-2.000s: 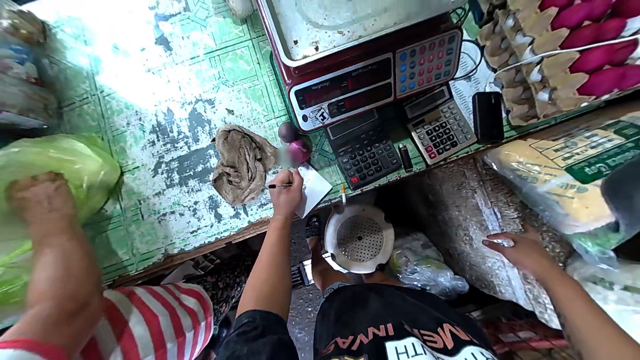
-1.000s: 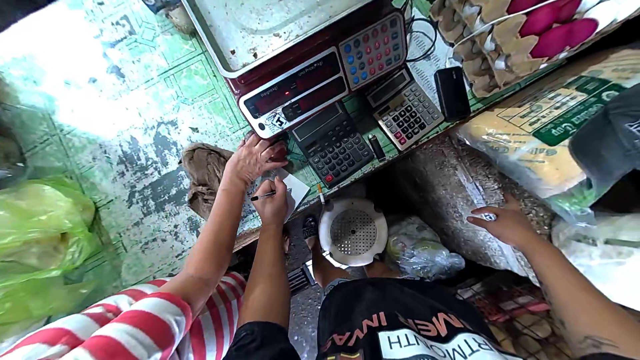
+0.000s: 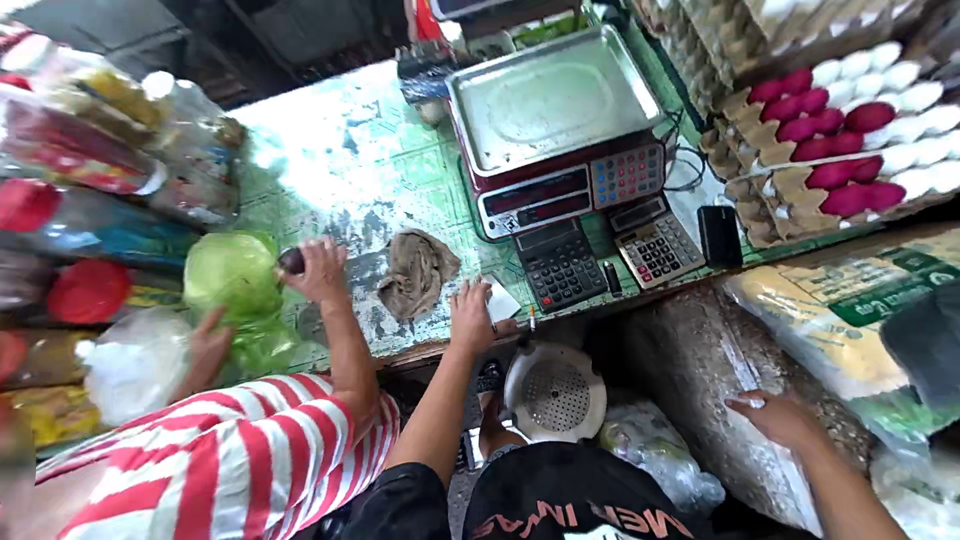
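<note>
My left hand (image 3: 472, 319) rests at the counter's front edge on a white paper (image 3: 501, 300), with a dark pen (image 3: 494, 328) partly showing at its fingers. The black calculator (image 3: 561, 270) is just right of the paper, and a crumpled brown cloth (image 3: 418, 274) lies to its left. My right hand (image 3: 780, 420) is low at the right, over a rough grey surface; a small white thing (image 3: 752, 402) shows at its fingers, and whether it is gripped is unclear. A person in a striped top holds a dark purple round vegetable, perhaps an onion (image 3: 292, 261), beside a green plastic bag (image 3: 236, 277).
A digital scale (image 3: 555, 97) with a metal tray stands behind the calculators. A beige calculator (image 3: 660, 251) and black phone-like object (image 3: 718, 236) sit at its right. Egg trays (image 3: 772, 172) are stacked far right. Packaged goods (image 3: 97, 225) crowd the left; a perforated white stool (image 3: 555, 394) stands below.
The other person's hand has moved left from beside the scale to the green bag, with the purple vegetable that earlier lay by the scale. My left hand's fingers are more spread. The view has shifted.
</note>
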